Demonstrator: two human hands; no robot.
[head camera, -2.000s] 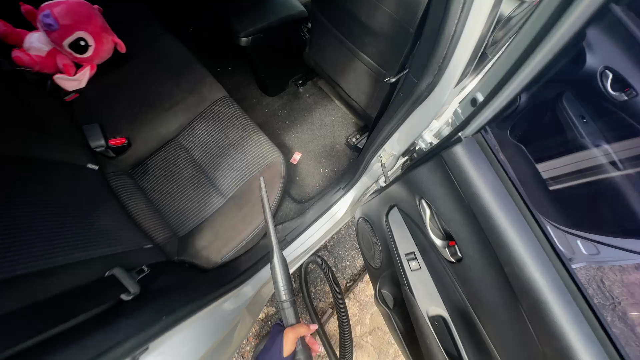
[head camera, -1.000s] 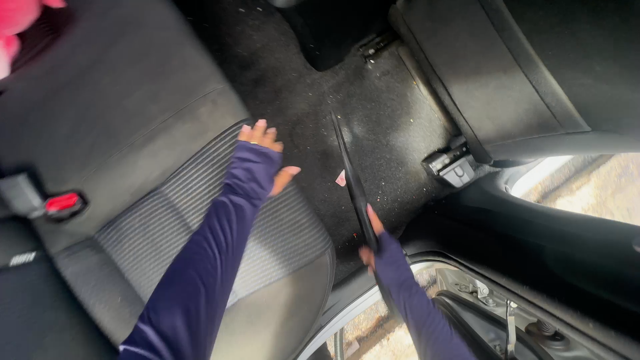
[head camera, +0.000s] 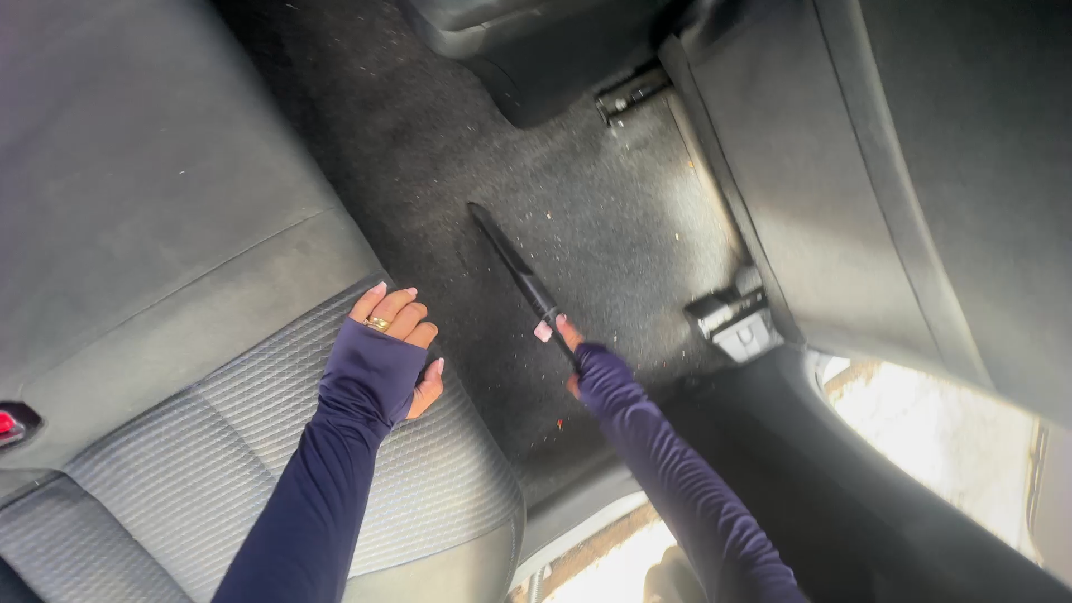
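My left hand (head camera: 395, 328), in a long purple sleeve and wearing a gold-coloured ring, rests on the edge of the ribbed grey rear seat cushion (head camera: 251, 394), with nothing seen in it. My right hand (head camera: 573, 345) is closed around a black vacuum crevice nozzle (head camera: 515, 264). The nozzle points up and left, its tip at the dark floor carpet (head camera: 611, 218), which is scattered with pale crumbs. Beside my right fingers a small pink and white scrap (head camera: 543, 331) lies on the carpet. My sleeve hides the rear part of the nozzle.
A front seat (head camera: 837, 167) stands at the right, with seat rail ends (head camera: 741, 327) at the floor. The centre console (head camera: 536, 59) is at the top. A red seat belt buckle (head camera: 10, 423) is at the left edge. The door sill (head camera: 586, 523) runs along the bottom.
The view has moved in over the rear footwell. The left hand, not visible two seconds ago, rests on the seat edge. Since one second ago, the nozzle tip has moved left and down over the carpet.
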